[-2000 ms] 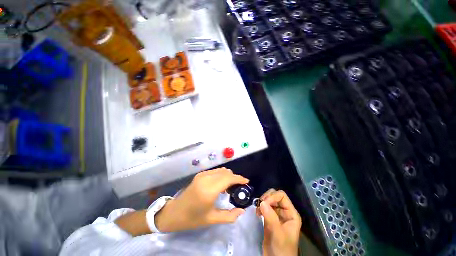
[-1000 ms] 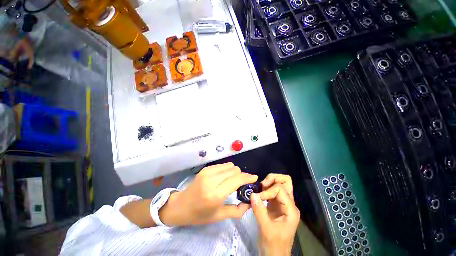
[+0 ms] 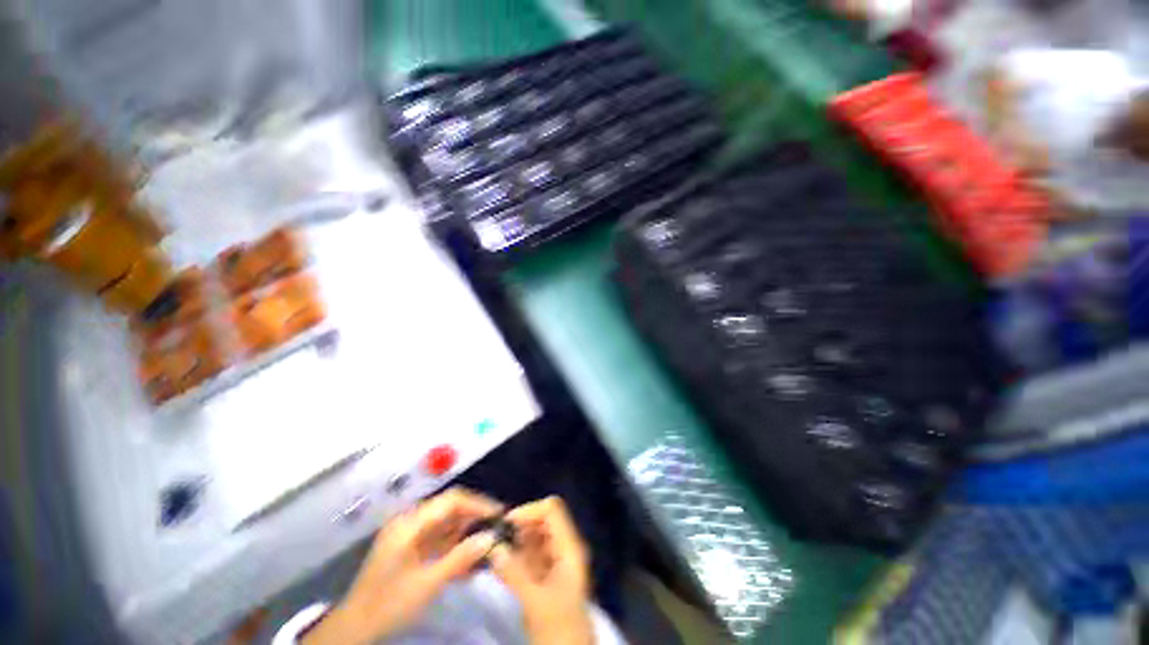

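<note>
The frame is blurred. A small black housing shows between my two hands, in front of the machine's front edge. My left hand holds it from the left, its fingers on the housing. My right hand is close against it from the right, fingertips touching it. The fingers cover most of the housing, and its pale centre is hidden. Whether a small insert is on it or in my right fingers cannot be told.
White machine with orange nests, red button and dark small parts. Black blister tray, tray stack and perforated plate lie on the green bench. A red tray is beyond.
The view has swung to the right, so the machine sits further left and the red tray shows. My hands stay together at the housing, which is now more covered by fingers.
</note>
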